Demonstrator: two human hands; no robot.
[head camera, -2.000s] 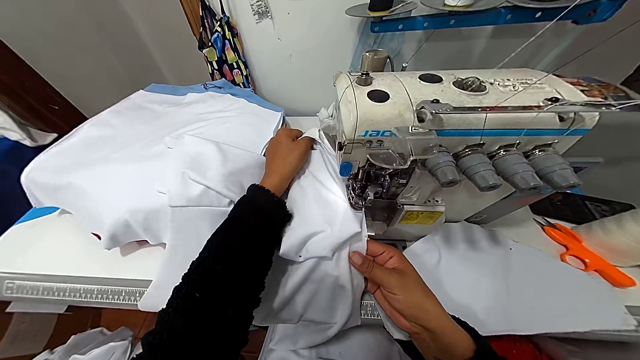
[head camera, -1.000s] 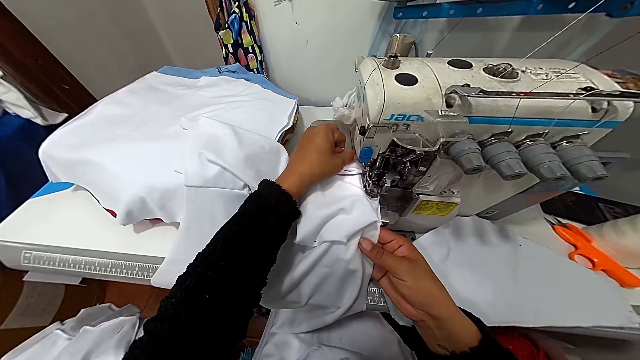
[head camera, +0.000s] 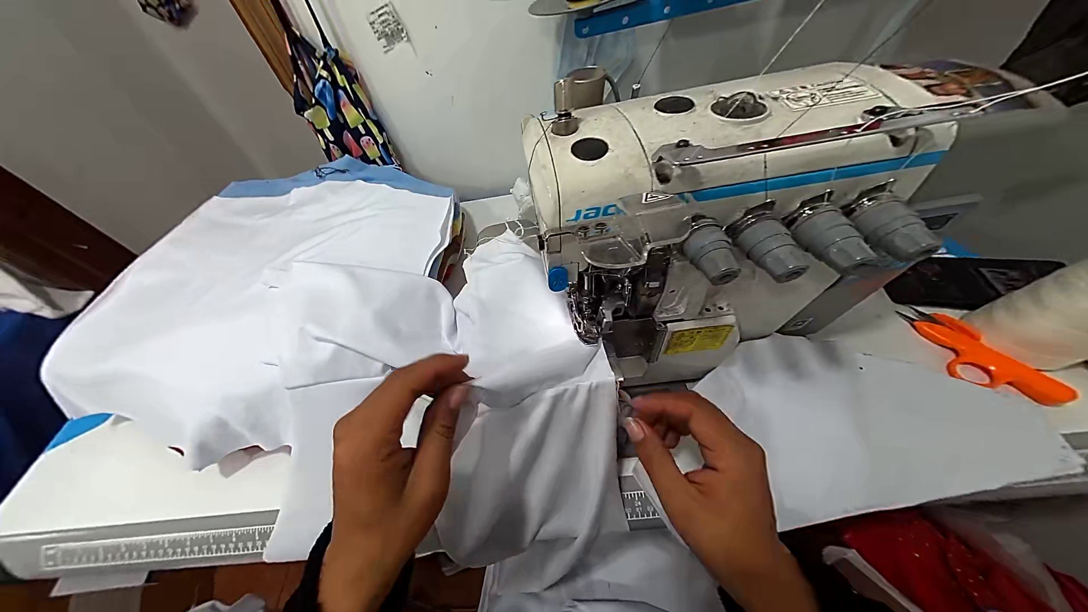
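Observation:
White fabric (head camera: 535, 450) lies under the presser foot area of an overlock sewing machine (head camera: 748, 170) and hangs over the table's front edge. My left hand (head camera: 395, 467) pinches a fold of this fabric between thumb and fingers, left of the needle area. Just right of the fabric's edge, below the machine's front, is my right hand (head camera: 710, 484), thumb and index finger close together; whether they grip the edge or a thread I cannot tell. A larger pile of white fabric pieces with blue parts (head camera: 340, 212) rests on the table to the left.
Another white fabric piece (head camera: 858, 425) lies at the right, beside orange thread snips (head camera: 994, 357) and a thread cone (head camera: 1041, 319). A measuring tape (head camera: 161, 540) runs along the table's front edge. Red fabric (head camera: 943, 557) is below at the right. A patterned bag (head camera: 340, 102) hangs behind.
My left hand has come away from beside the needle area, toward the front edge. My right hand, earlier holding the fabric's right edge, is now just right of it.

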